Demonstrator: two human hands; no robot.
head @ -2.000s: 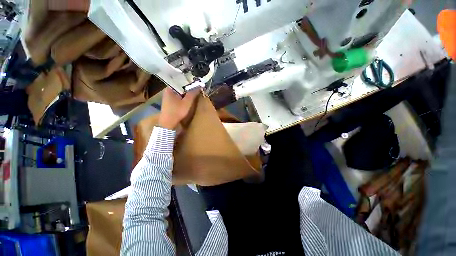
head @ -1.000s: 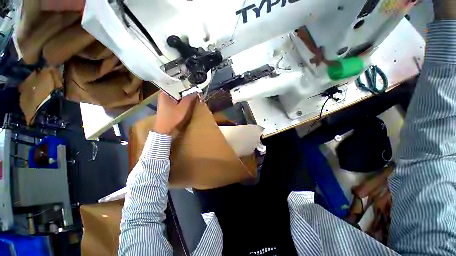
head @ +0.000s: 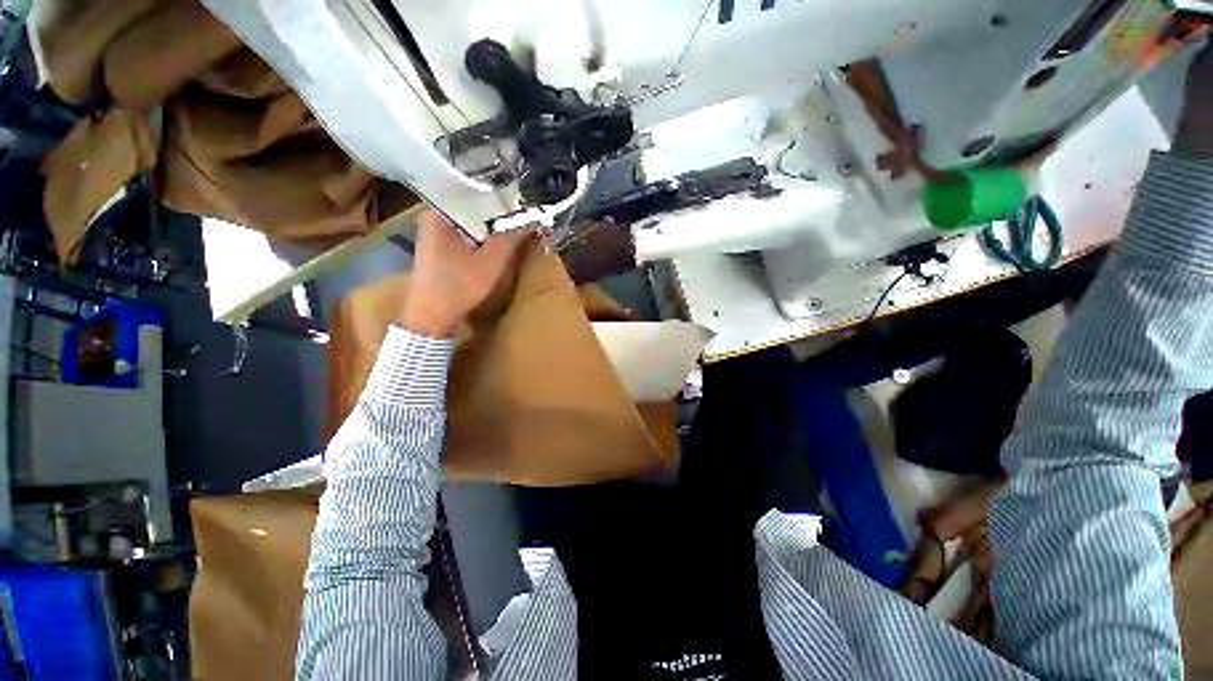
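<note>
The tan-brown bag body (head: 532, 399) hangs from the needle area of the white sewing machine (head: 798, 80), over the lap. An off-white sheet (head: 652, 357) shows inside it. My left hand (head: 459, 273) pinches the bag's upper edge close to the presser foot area (head: 539, 220), which the machine head and fingers partly hide. My right hand (head: 1197, 100) is at the far right upper edge by the machine's end, mostly cut off and blurred, so its fingers cannot be made out.
A green cylinder (head: 974, 197) and teal scissors loops (head: 1024, 237) are at the machine base. Brown pieces (head: 253, 146) are heaped beyond the machine. A flat brown piece (head: 246, 585) lies lower left. A blue bin (head: 60, 625) is at far left.
My right arm has come into view from the right and reaches up to the machine's far end. My left hand stays on the bag edge. The orange disc is no longer seen.
</note>
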